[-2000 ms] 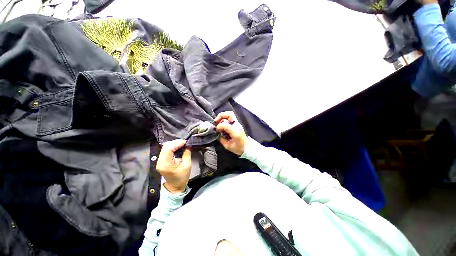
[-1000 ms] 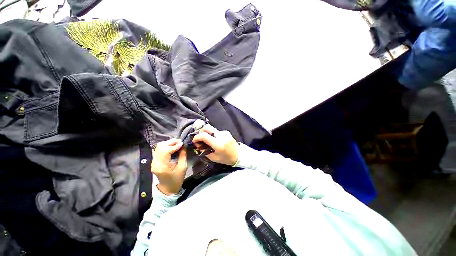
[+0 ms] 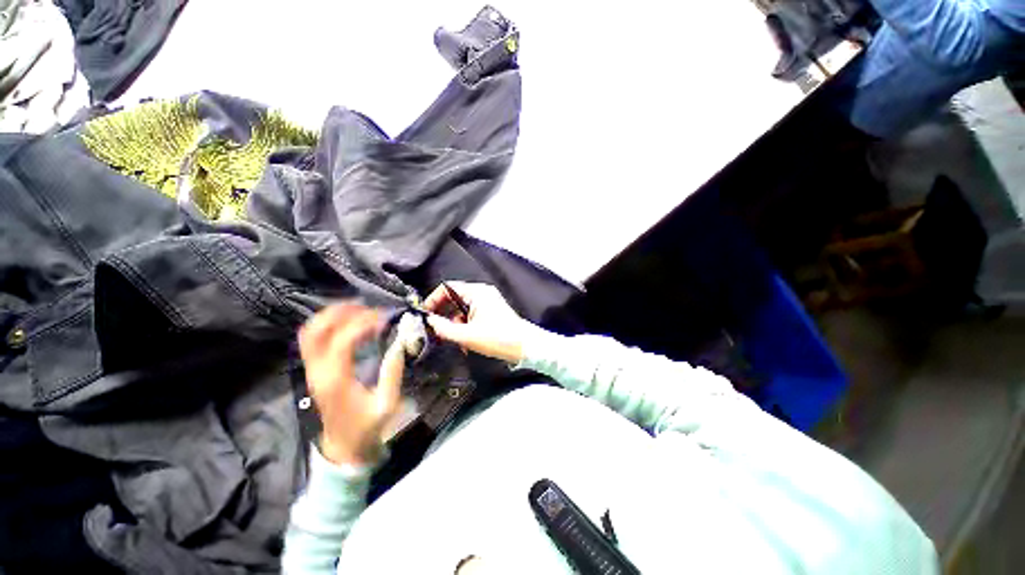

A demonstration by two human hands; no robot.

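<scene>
A charcoal denim jacket point(image 3: 416, 191) with yellow-green embroidery point(image 3: 214, 157) lies spread over the table's near left part and toward my lap. One sleeve reaches out, its cuff point(image 3: 491, 54) showing a brass-coloured button. My left hand point(image 3: 357, 359) is blurred, its fingers raised and spread from the thumb, beside a bunched denim edge. My right hand point(image 3: 466, 318) pinches that edge from the right. A small dark pointed thing, perhaps snips point(image 3: 455, 299), shows at its fingers; most of it is hidden.
The white tabletop point(image 3: 629, 135) has its edge at the right. A blue bin point(image 3: 792, 348) stands below it. A person in blue point(image 3: 927, 56) is at the upper right. A pale garment pile point(image 3: 34, 67) and dark garments point(image 3: 124, 39) lie at the far left.
My left hand has come off the denim edge and opened, moving a little left. My right hand stays at the edge. The view has shifted, so the jacket appears further left.
</scene>
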